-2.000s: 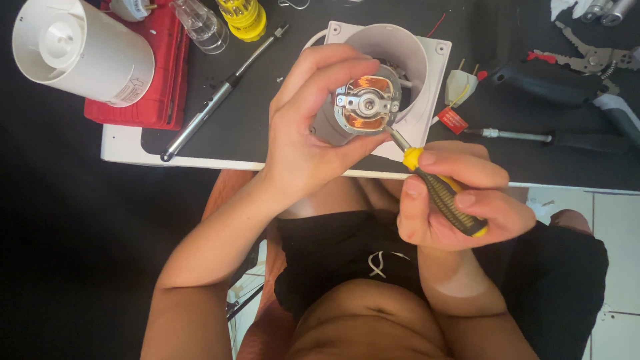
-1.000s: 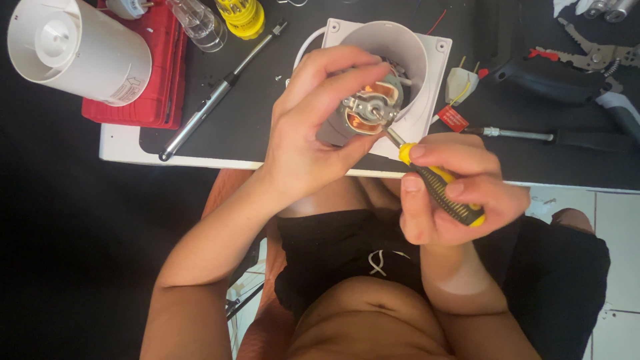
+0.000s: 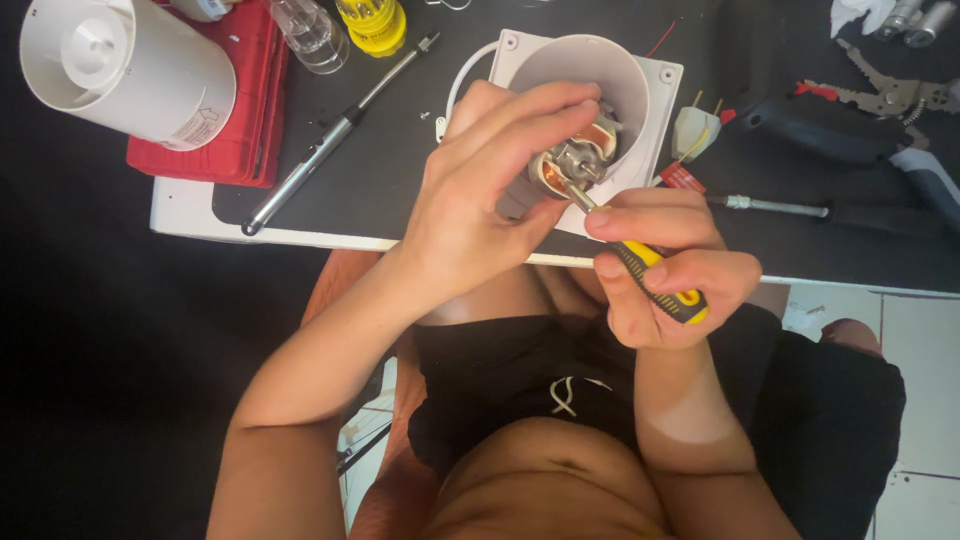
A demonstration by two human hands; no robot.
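Between the fingers and thumb of my left hand (image 3: 480, 180) is a small electric motor (image 3: 574, 161) with copper windings and a metal shaft. It is held tilted over the open round duct of a white plastic fan housing (image 3: 664, 90) on the table. My right hand (image 3: 675, 262) grips a screwdriver (image 3: 652, 277) with a yellow and black handle. The screwdriver's metal shank points up and left, and its end meets the motor beside the windings. My fingers hide part of the motor's left side and its underside.
A white plastic cylinder (image 3: 172, 82) lies on a red case (image 3: 259, 112) at the left. Nearby are a clear bottle (image 3: 311, 37), a yellow container (image 3: 375, 26) and a metal pen-like tool (image 3: 315, 154). At the right are a plug (image 3: 696, 133), a driver shaft (image 3: 776, 206) and wire strippers (image 3: 892, 97).
The motor has been tilted in my left hand, so its shaft now points toward the lower right. The screwdriver remains in my right hand, its end at the motor.
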